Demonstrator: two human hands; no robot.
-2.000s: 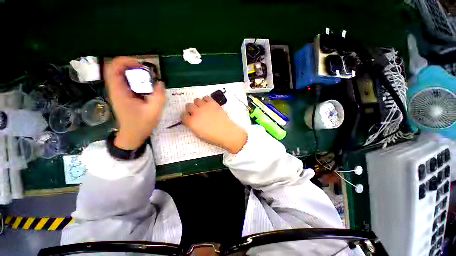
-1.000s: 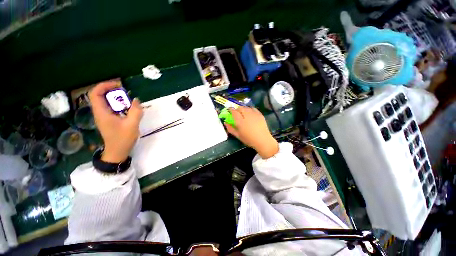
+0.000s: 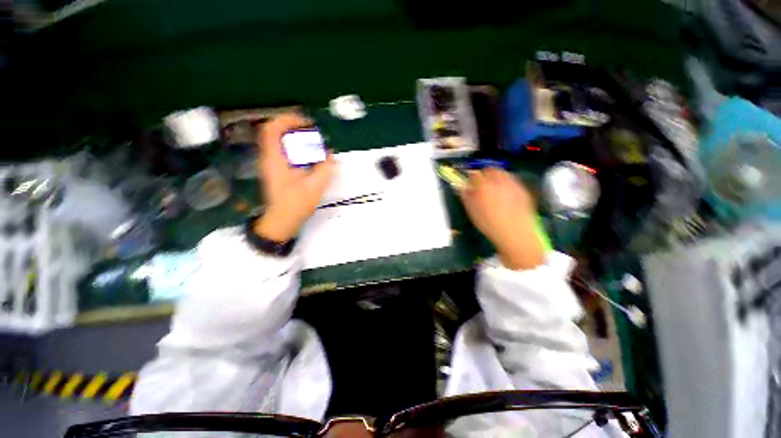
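The frame is blurred. My left hand holds a small square watch head with a lit white screen between thumb and fingers, above the left edge of the white work sheet. My right hand is right of the sheet, over the pen-like tools. A green tool shows partly beside its wrist; its fingertips are blurred and I cannot make out how they hold it. Dark tweezers and a black watch housing lie on the sheet.
A white parts box stands behind the sheet, with a blue bin to its right. A round white tub and a teal fan are at the right. Clear cups are at the left. A tall white tray stack stands far right.
The view has swung. Since two seconds ago my right hand has left the tweezers on the sheet and moved right to the green tool, now seen near its wrist. My left hand keeps the watch head.
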